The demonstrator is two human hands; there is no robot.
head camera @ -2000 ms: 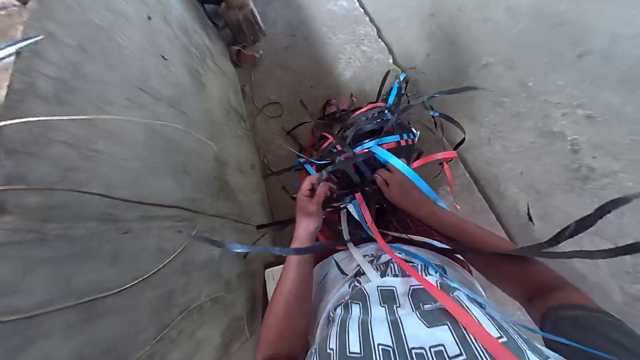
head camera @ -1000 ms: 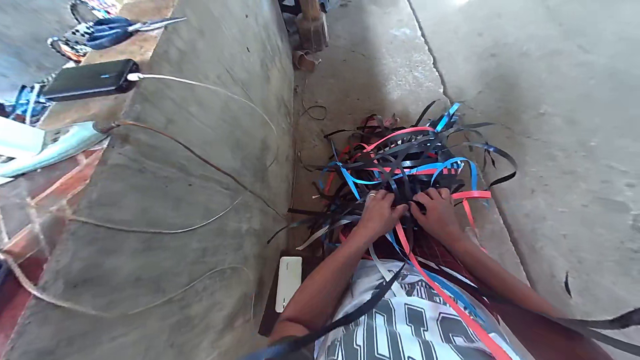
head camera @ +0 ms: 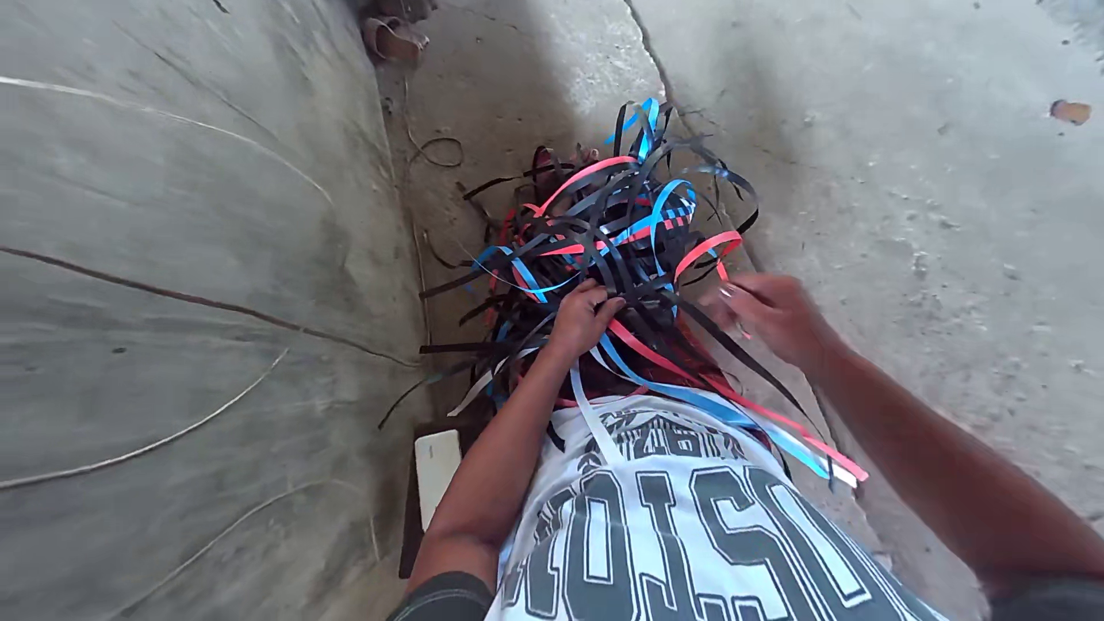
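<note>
A tangled bundle of black, blue, red and white plastic strapping bands [head camera: 604,224] lies in front of my body, with a small woven checked part [head camera: 677,216] near its upper right. My left hand [head camera: 586,315] grips black strapping at the near side of the bundle, fingers bent around it. Off the bundle's right edge, my right hand [head camera: 768,315] is raised with its fingers bent; it is blurred, and whether a strip lies in it is unclear. Below it, loose red, blue and white ends [head camera: 811,448] trail over my shirt.
A grey concrete wall [head camera: 216,259] rises on the left, with cords hanging across it. A white rectangular device [head camera: 438,470] lies by my left arm. The concrete floor [head camera: 931,216] has a long crack. Brownish objects [head camera: 395,39] sit at the wall's far end.
My right hand has moved right, away from my left hand and off the bundle's middle. The view has shifted, so the ledge with scissors and power bank has gone out of sight.
</note>
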